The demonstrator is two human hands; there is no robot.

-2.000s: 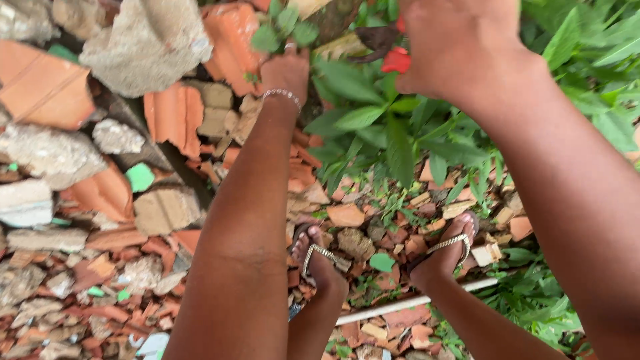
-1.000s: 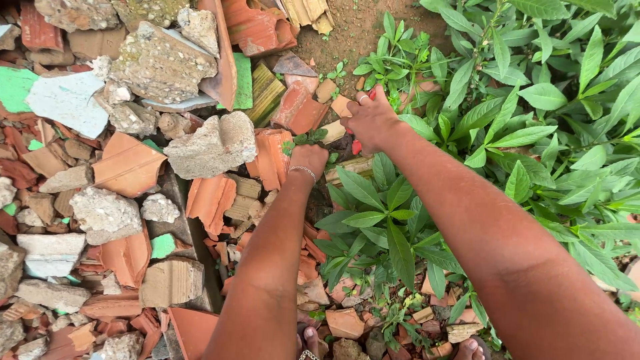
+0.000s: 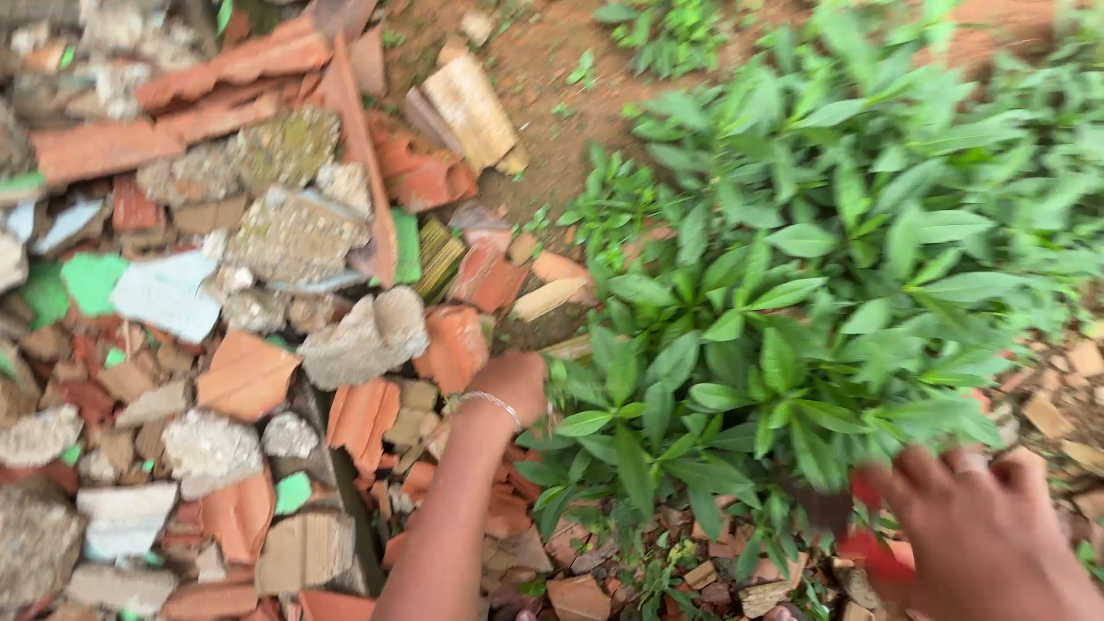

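My left hand (image 3: 511, 390), a thin bracelet at its wrist, is closed at the left edge of a leafy green plant (image 3: 655, 414); small green leaves show at its fingers. My right hand (image 3: 975, 526) is blurred at the lower right and holds a red-handled cutting tool (image 3: 875, 552). The tool's dark blades (image 3: 819, 509) reach into the plant's lower leaves, and how far apart they are cannot be told.
Broken orange roof tiles (image 3: 250, 375), concrete chunks (image 3: 366, 336) and green and pale blue painted fragments (image 3: 168, 293) are heaped on the left. Brown bare soil (image 3: 552, 112) lies above. More leafy plants (image 3: 914, 224) spread across the right.
The right hand has moved away from the left hand, to the lower right, with the red-handled tool. One second ago both hands were close together beside the rubble.
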